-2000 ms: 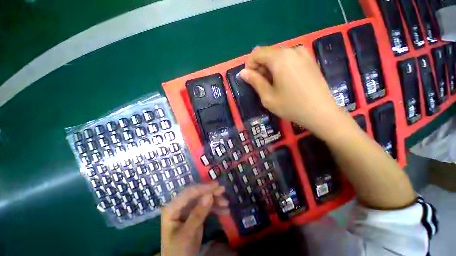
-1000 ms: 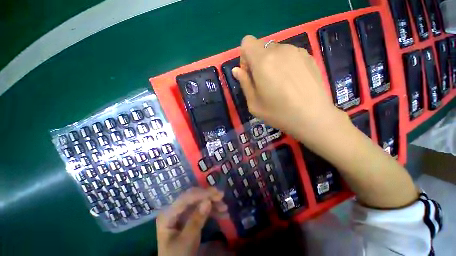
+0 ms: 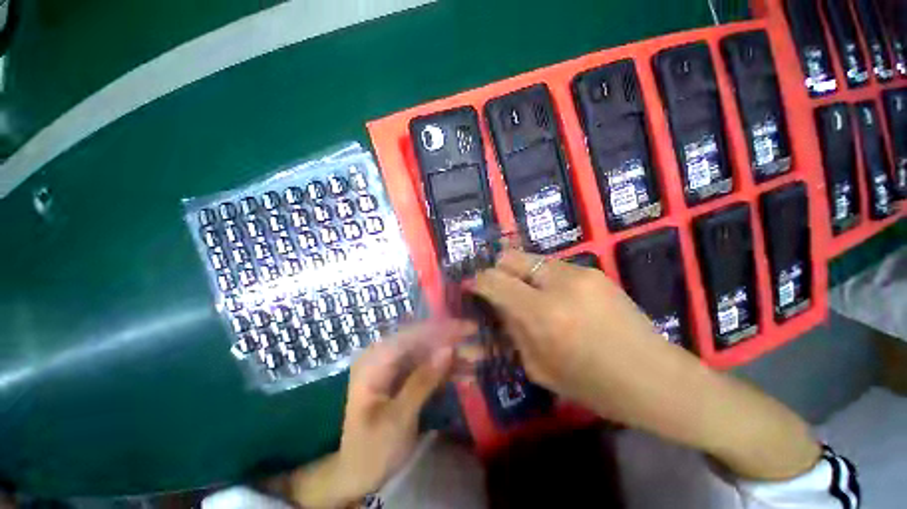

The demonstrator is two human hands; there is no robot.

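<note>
A red tray (image 3: 383,139) holds black phones, back side up, in two rows. The leftmost upper phone (image 3: 453,184) shows a white-outlined round opening at its far end. My right hand (image 3: 557,308) is over the lower row, with its fingertips bent together near that phone's label. My left hand (image 3: 403,383) is blurred beside the tray's near left part, its fingers close together. A dim clear piece with dark parts shows between the hands; its outline and who grips it are hard to tell. A shiny clear sheet with rows of small black-and-white pieces (image 3: 303,268) lies left of the tray.
The sheet and trays rest on a glossy green surface (image 3: 119,268). A curved pale line (image 3: 199,65) runs along it at the far side. Another red tray with phones (image 3: 857,234) adjoins on the right. Grey-white cloth shows at the lower right edge.
My right hand has moved from the upper phones down towards my left hand, uncovering the upper row. The clear piece over the tray is now mostly hidden or blurred. The tray and sheet appear shifted right in view.
</note>
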